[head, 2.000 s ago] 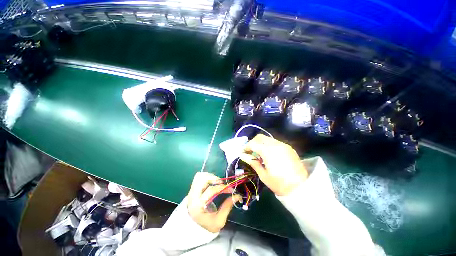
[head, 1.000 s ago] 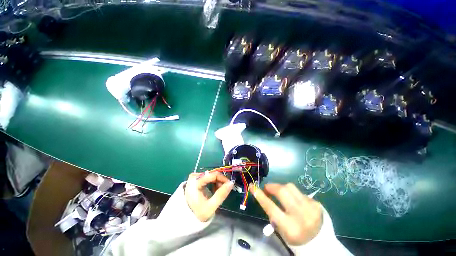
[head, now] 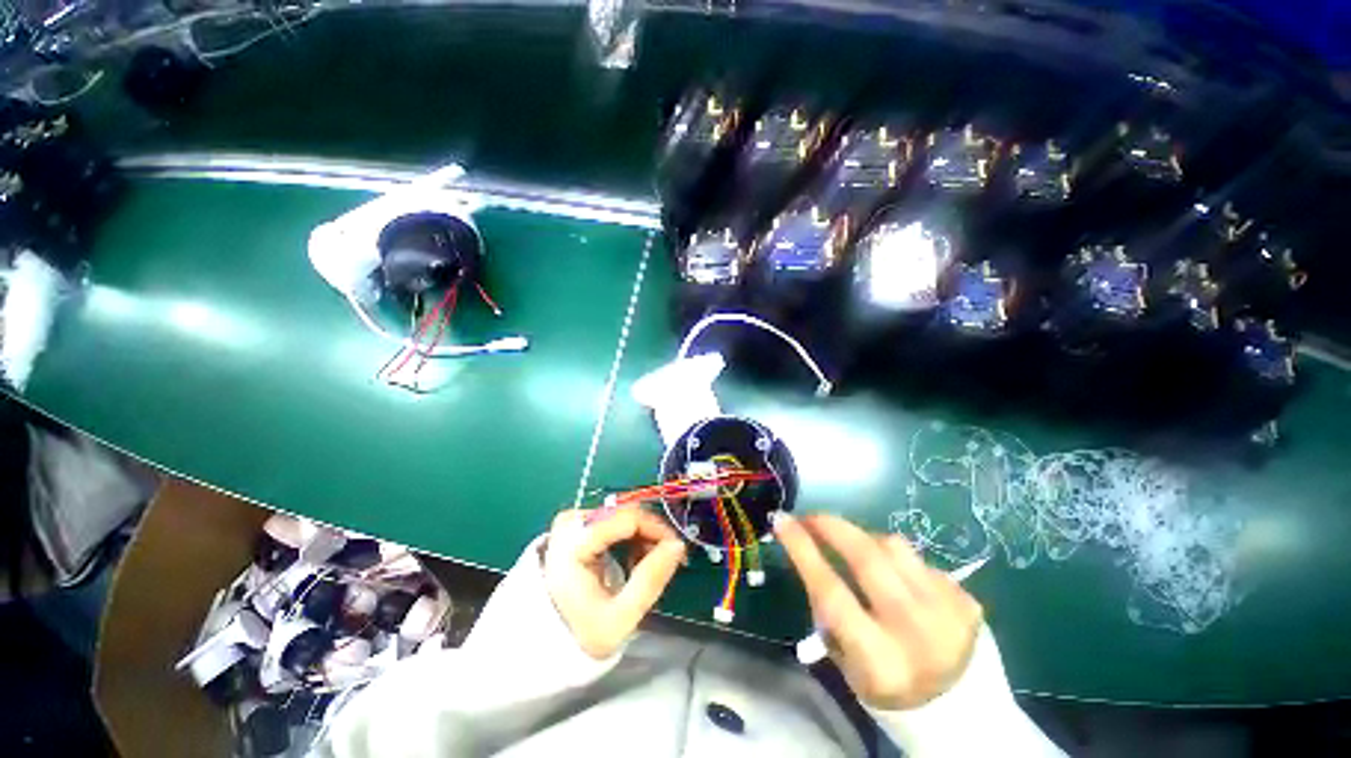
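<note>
A round black camera housing (head: 753, 441) lies open side up in front of me, joined to a white bracket (head: 682, 391) with a white tail cable (head: 771, 329) curving behind it. Red, yellow and black leads (head: 729, 560) with small white plugs come out of it. My left hand (head: 605, 588) has thumb and forefinger at the housing's lower left rim, beside the red leads. My right hand (head: 892, 615) has a fingertip at the lower right rim. A thin white pen-like tool (head: 812, 647) runs under that hand and sticks out on both sides.
Another white-and-black unit (head: 425, 255) with red leads lies on the green bench at left. Rows of circuit-board modules (head: 975, 296) stand on the dark area behind. Tangled clear strands (head: 1141, 518) lie at right. A brown carton (head: 141, 629) of parts is below left.
The housing has come out from between my hands and now lies on the bench. My right hand has moved right and down from the leads. The leads have spread apart.
</note>
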